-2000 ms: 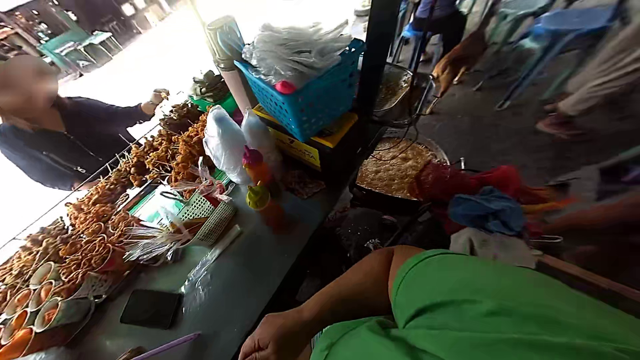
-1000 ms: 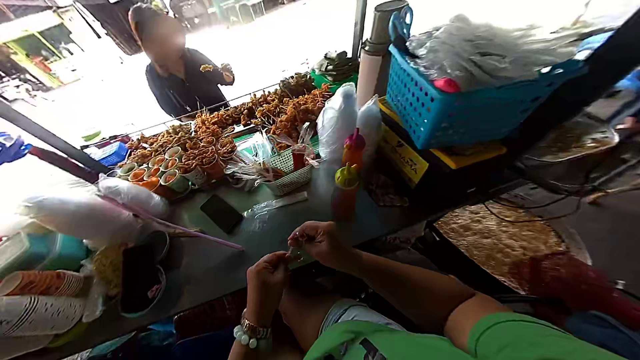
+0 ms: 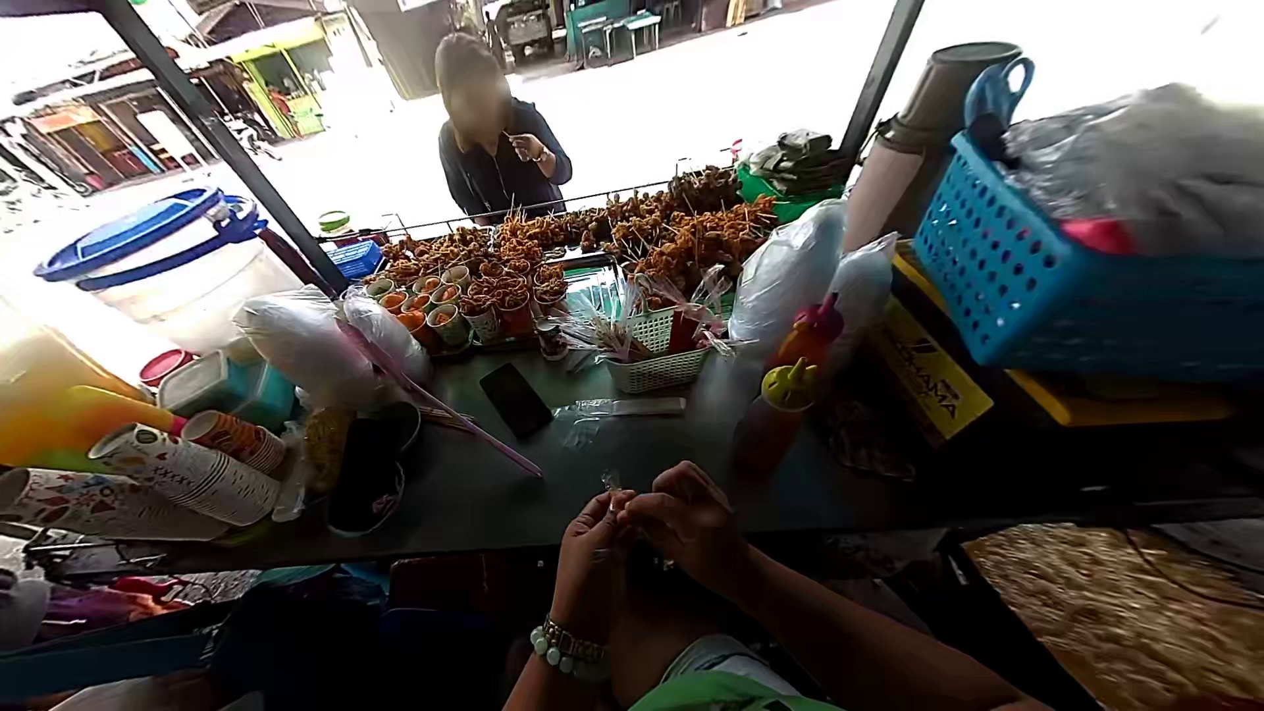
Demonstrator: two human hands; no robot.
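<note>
My left hand (image 3: 592,543), with a beaded bracelet at its wrist, pinches a small clear plastic bag (image 3: 610,482) at the counter's near edge. My right hand (image 3: 691,518) meets it there, fingers curled at the same bag; what the bag holds is too small to tell. Just beyond lie a flat clear plastic packet (image 3: 632,407) and a black phone (image 3: 515,400). A pale woven basket (image 3: 657,372) of thin wrapped sticks stands behind them. To the right of my hands is a squeeze bottle with a yellow cap (image 3: 780,410).
Fried food on sticks (image 3: 691,237) and filled paper cups (image 3: 444,321) line the counter's far side. A person (image 3: 504,148) stands beyond. Stacked paper cups (image 3: 197,479) are at left, a blue plastic basket (image 3: 1047,267) at right, and a wide pan of food (image 3: 1116,612) lower right.
The view has swung left. My left hand, not seen two seconds ago, has been against my right hand since one second ago. The person beyond the counter has raised a hand near the face.
</note>
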